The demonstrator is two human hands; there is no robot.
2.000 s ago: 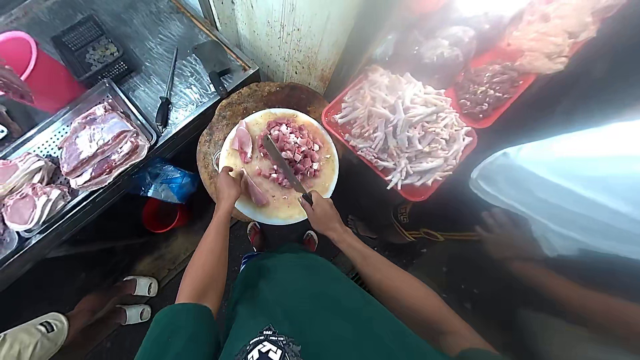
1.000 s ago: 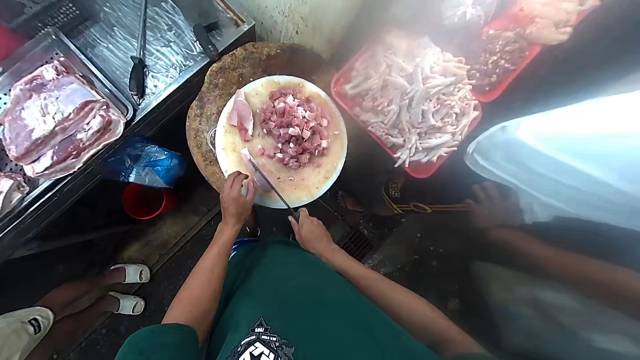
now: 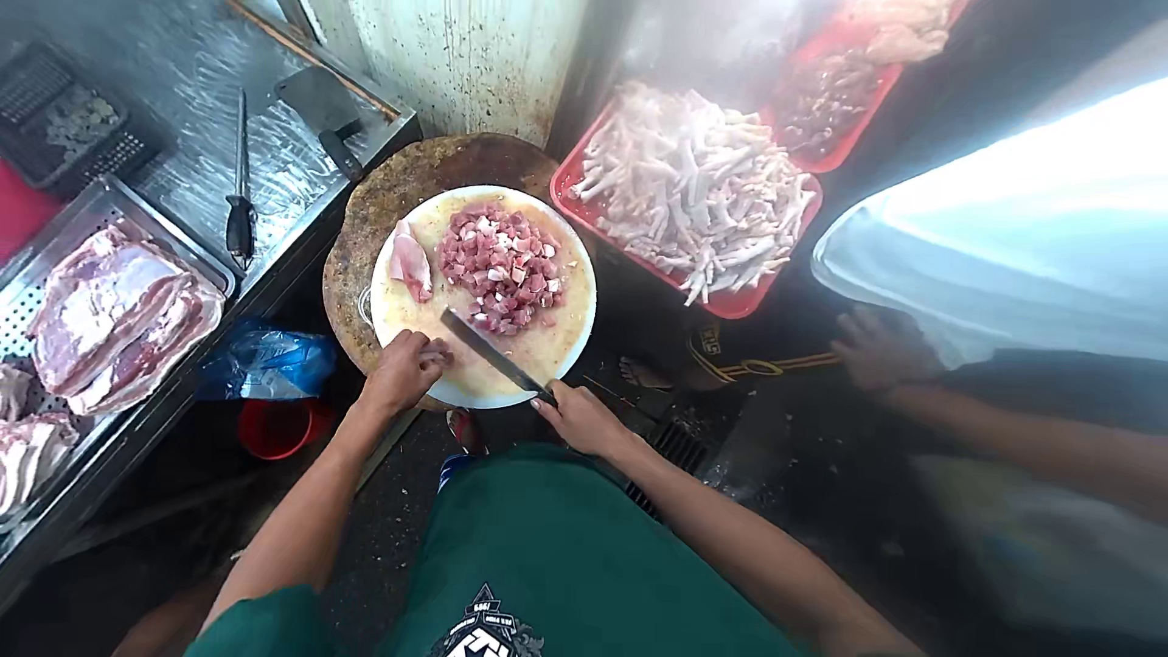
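A round white cutting board lies on a thick round wooden chopping block. Diced raw meat is heaped on the board, and a larger strip of raw meat lies left of the heap. At the board's lower left edge my left hand has its fingers closed on a small piece of meat. My right hand grips the handle of a knife at the lower right. Its blade points up and left over the board, apart from my left hand's fingers.
Chicken feet fill a red tray. Left, a metal table bears a sharpening steel, a cleaver and a perforated tray of meat slabs. Below are a blue plastic bag and red bucket. Another person's hand is at right.
The strip of meat lying by my left hand in the earliest frame is no longer there; a small piece is in my fingers. The knife has moved from the heap to the board's lower part.
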